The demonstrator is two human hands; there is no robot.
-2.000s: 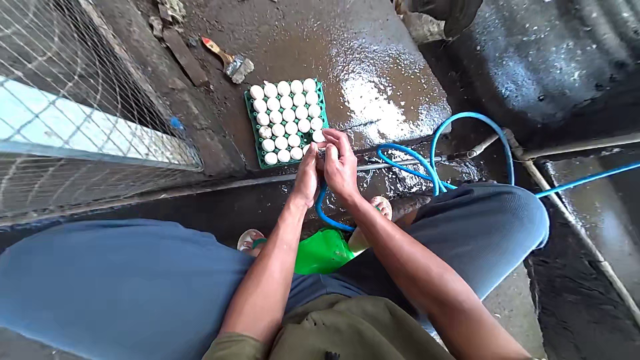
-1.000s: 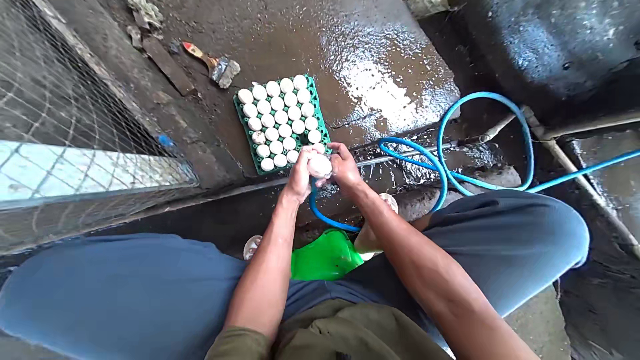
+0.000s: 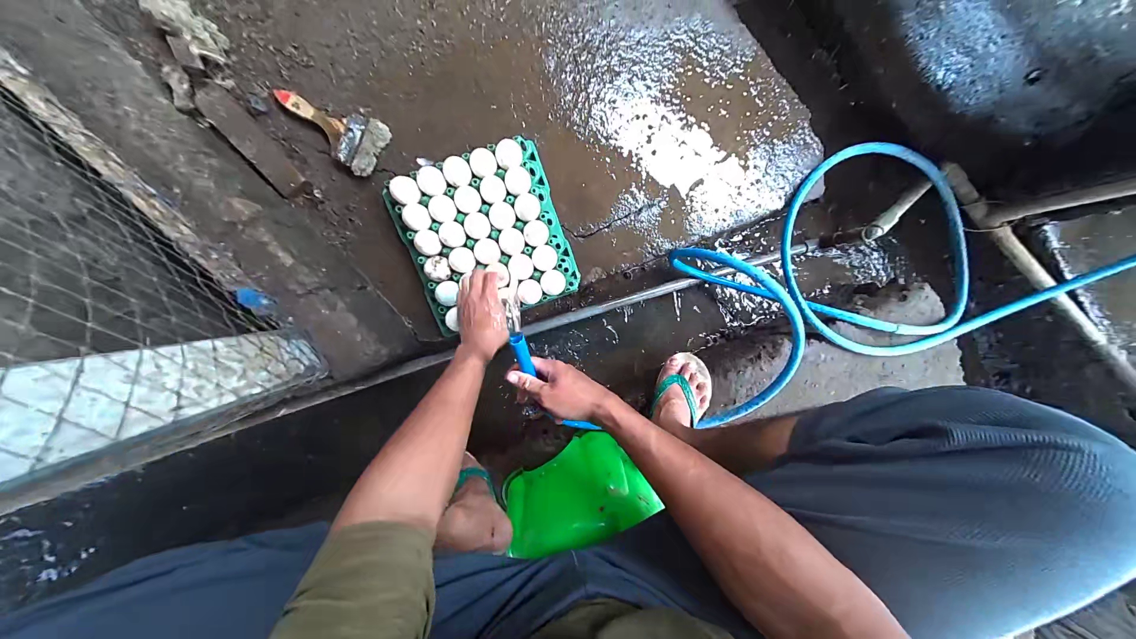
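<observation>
A green plastic egg tray (image 3: 557, 226) filled with white eggs (image 3: 477, 225) lies on the wet concrete. My left hand (image 3: 484, 315) is over the tray's near edge with its fingers on the eggs there; whether it grips one is hidden. In my right hand (image 3: 564, 389) is the end of a blue hose (image 3: 524, 353), pointing at the tray, with water coming out beside my left fingers. One egg in the lower left part of the tray has dark spots.
A paintbrush (image 3: 333, 129) lies beyond the tray to the left. Wire mesh (image 3: 106, 240) stands at the left. A metal pipe (image 3: 621, 302) runs past the tray's near edge. The hose loops at the right. A green plastic object (image 3: 577, 497) is between my feet.
My hands were together in front of the tray, around a white egg one second ago. Now they are apart, the left reaching onto the tray and the right holding the running hose.
</observation>
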